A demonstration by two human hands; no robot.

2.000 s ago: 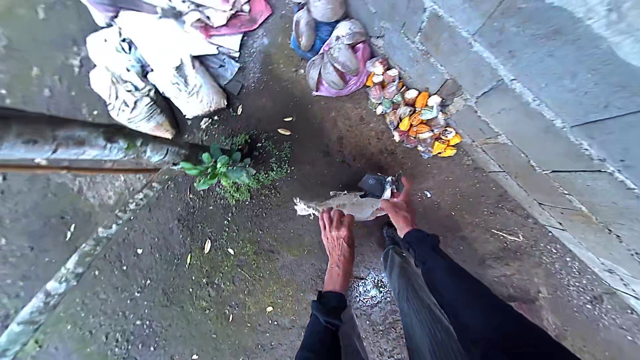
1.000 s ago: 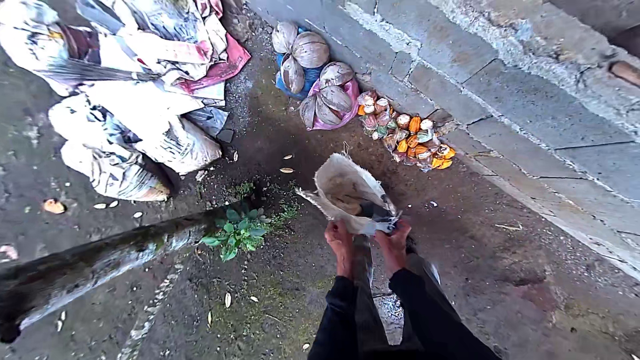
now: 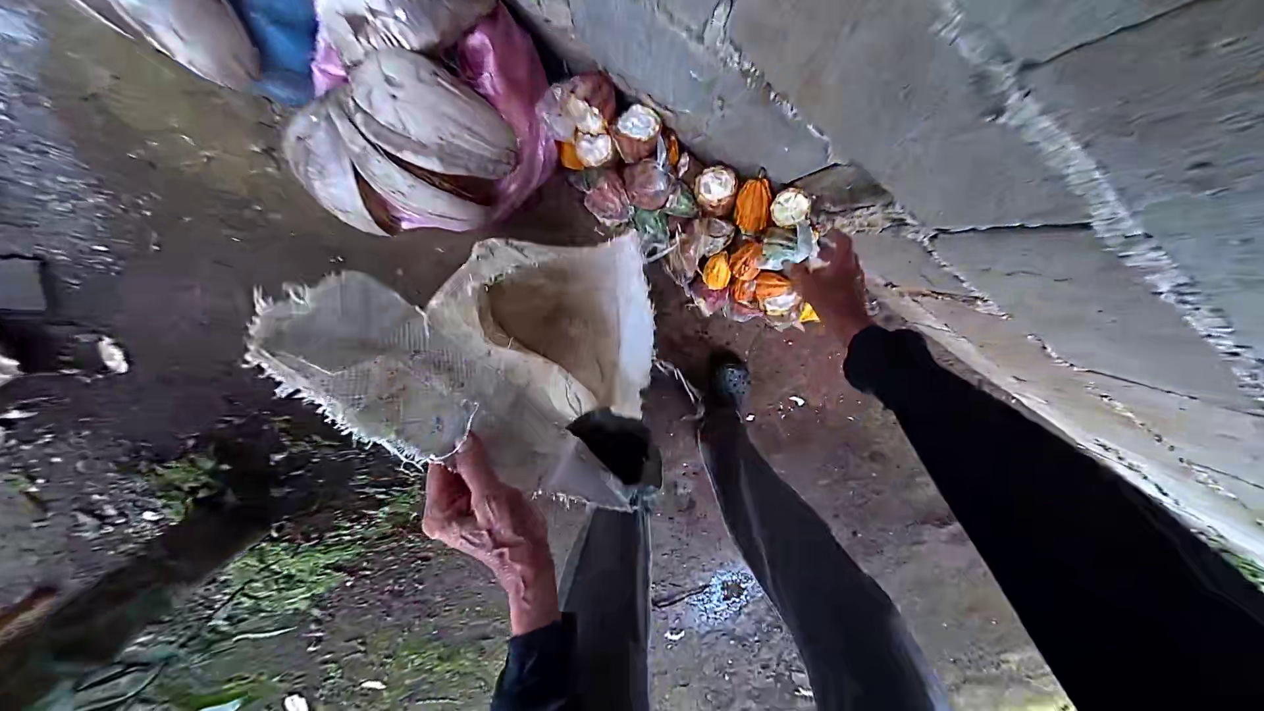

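Note:
My left hand (image 3: 494, 523) grips the frayed edge of a whitish woven sack (image 3: 375, 365), whose mouth gapes upward. A black object (image 3: 614, 446) shows at the sack's lower right side. My right hand (image 3: 837, 286) reaches to the right edge of a pile of cut cocoa pods, some wrapped in clear plastic; its fingertips are at the pods, and whether they grip one cannot be told. An orange cocoa pod (image 3: 752, 204) lies in the pile near several pale-ended, brownish pods.
A grey block wall (image 3: 1066, 197) runs along the right behind the pile. Large dry husks (image 3: 425, 128) sit in a pink bag (image 3: 509, 89) at upper left, beside a blue bag (image 3: 279, 44). Green plants (image 3: 286, 568) grow on the ground at lower left.
My right hand has let go of the sack and moved right to the cocoa pods. My left hand still holds the sack, now spread wider. The view has come closer to the pile.

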